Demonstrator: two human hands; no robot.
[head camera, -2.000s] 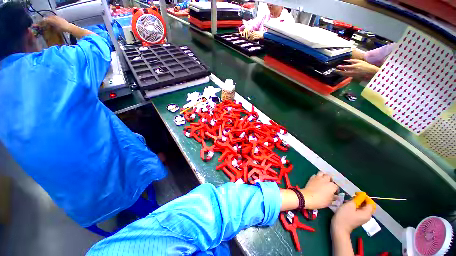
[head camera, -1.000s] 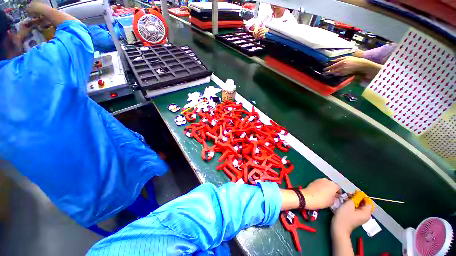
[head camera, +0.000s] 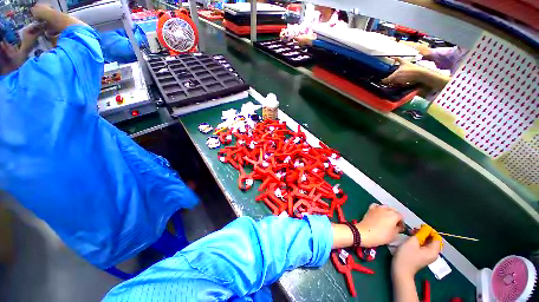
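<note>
My left hand (head camera: 381, 226), with a dark bead bracelet, pinches a small dark workpiece (head camera: 406, 229), mostly hidden at its fingertips. My right hand (head camera: 416, 252) is close beside it, with yellow-orange finger cots (head camera: 427, 234) on its fingertips. It holds a thin pale stick (head camera: 460, 237) that points right. A crumpled whitish scrap (head camera: 398, 242) shows between the hands. A white paper square (head camera: 440, 267) lies beside my right hand. Red spring clamps (head camera: 283, 168) with white and black pieces lie piled on the green bench; a few lie near my left wrist.
A pink-white fan (head camera: 509, 279) stands at bottom right. A pale strip (head camera: 366, 184) edges the conveyor. Beyond the pile are white parts, a small bottle (head camera: 270, 107), a black compartment tray (head camera: 192, 79) and a red fan (head camera: 177, 33). A person in blue (head camera: 88, 159) sits left.
My left hand has shifted slightly and its fingers are raised a little. My right hand stays nearly in place with the stick. The person in blue has moved an arm, showing more of a machine.
</note>
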